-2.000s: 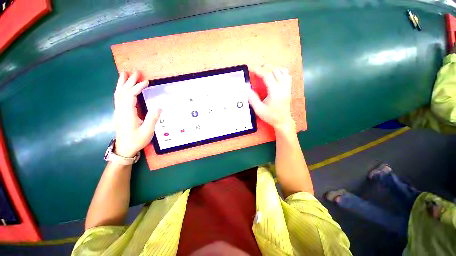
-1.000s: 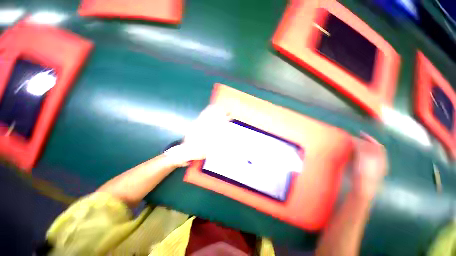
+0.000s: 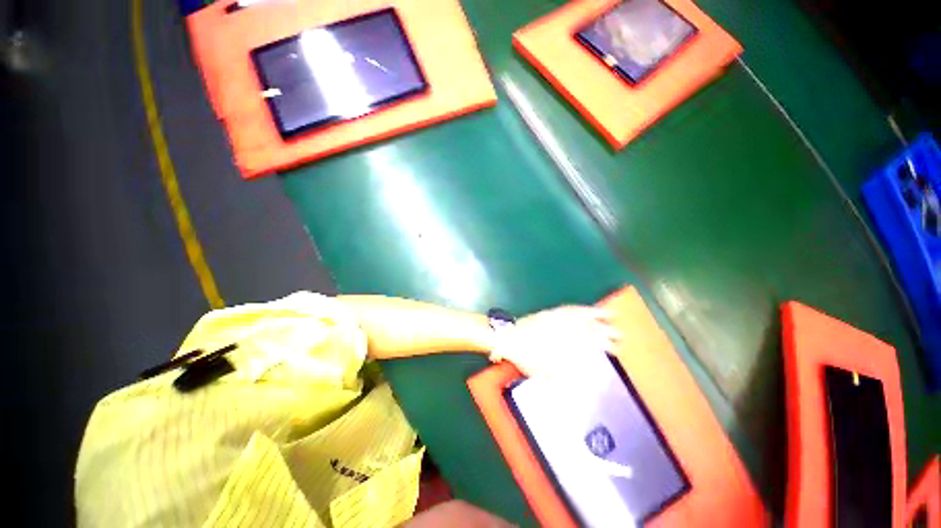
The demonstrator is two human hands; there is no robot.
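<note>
The tablet (image 3: pixel 604 449) lies on an orange foam pad (image 3: pixel 696 433) at the lower centre. Its screen is lit whitish purple with a dark round gear-like logo, and the bottom of the picture cuts it off. My left hand (image 3: pixel 565 340) is over the tablet's upper edge and the pad beside it, palm down, with a dark-faced wristwatch on the wrist. The hand is overexposed, so its grip on the tablet or pad is unclear, and it hides that edge. My right hand is out of the picture.
Dark tablets on orange pads lie at the upper left (image 3: pixel 341 72), upper centre (image 3: pixel 638 39) and lower right (image 3: pixel 858 443). A blue bin (image 3: pixel 908 222) stands at the right edge. The green bench (image 3: pixel 413 227) borders a grey floor with a yellow line.
The view has turned towards the left along the bench. My right hand has left the picture. My left hand stays at the tablet's edge, and a gear-like logo now shows on the screen.
</note>
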